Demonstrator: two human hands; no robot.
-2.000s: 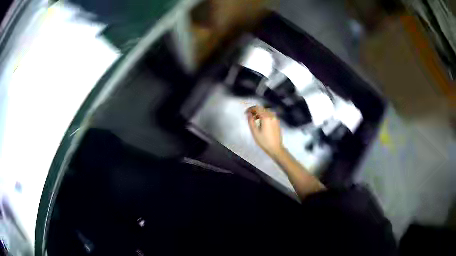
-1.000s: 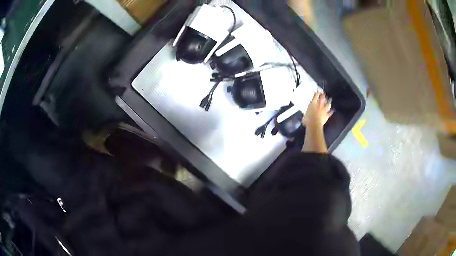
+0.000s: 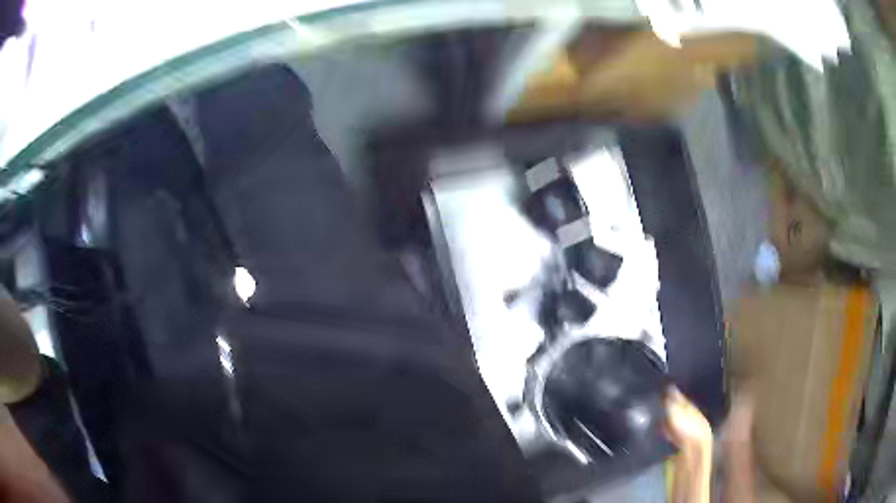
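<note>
A PTZ security camera, its glossy black rounded head [image 3: 609,393] foremost, is raised over the near end of the dark crate [image 3: 693,246] and looks much larger than the cameras inside. My right hand [image 3: 688,427] grips it at its right edge; the hand is blurred and partly cut off by the bottom edge. Other black-and-white cameras [image 3: 596,263] lie in the crate on a white lining. A blurred skin-toned shape at the lower left edge looks like part of my left hand [image 3: 22,462]; its fingers cannot be made out.
The curved edge of the white-covered bench [image 3: 295,39] crosses the top. A cardboard box [image 3: 791,383] with an orange strip stands right of the crate. More brown cardboard [image 3: 629,83] lies beyond it. Dark clothing fills the lower middle. Grey-green cloth hangs at upper right.
The view has turned, so the crate appears upright and farther right. My right hand, earlier at a camera inside the crate, now holds one raised. A skin-toned shape has appeared at the left edge.
</note>
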